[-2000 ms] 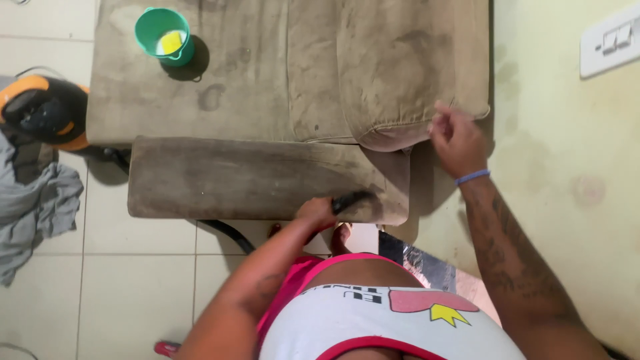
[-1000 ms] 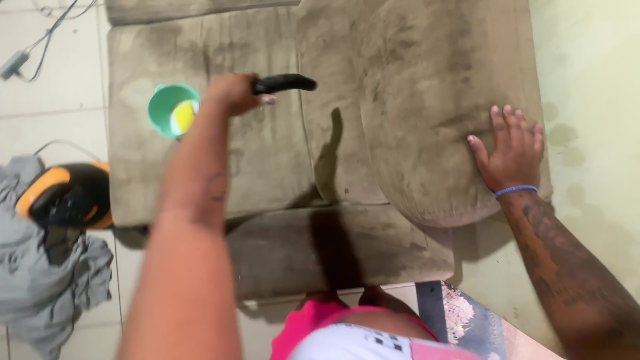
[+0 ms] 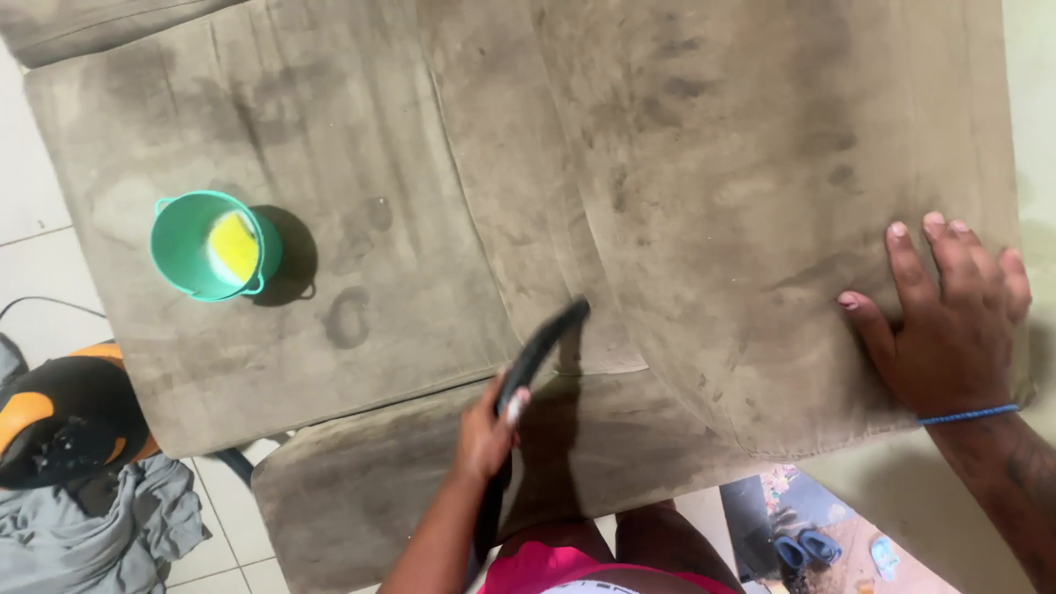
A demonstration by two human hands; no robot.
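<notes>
My left hand grips a black curved vacuum hose wand, its tip pointing at the gap between the seat and the back cushion of a stained brown fabric sofa. Whether the tip touches the fabric I cannot tell. My right hand lies flat with fingers spread on the back cushion, near its right edge. A small green plastic bucket stands on the seat at the left, a yellow sponge inside it.
An orange and black vacuum cleaner sits on the tiled floor at the left, beside a crumpled grey cloth. The sofa's armrest lies between my body and the seat. Blue footwear is on the floor at lower right; a wall runs along the right.
My left hand has moved with the wand from beside the bucket to near the armrest. My right hand stays spread on the cushion. The view has moved closer to the sofa.
</notes>
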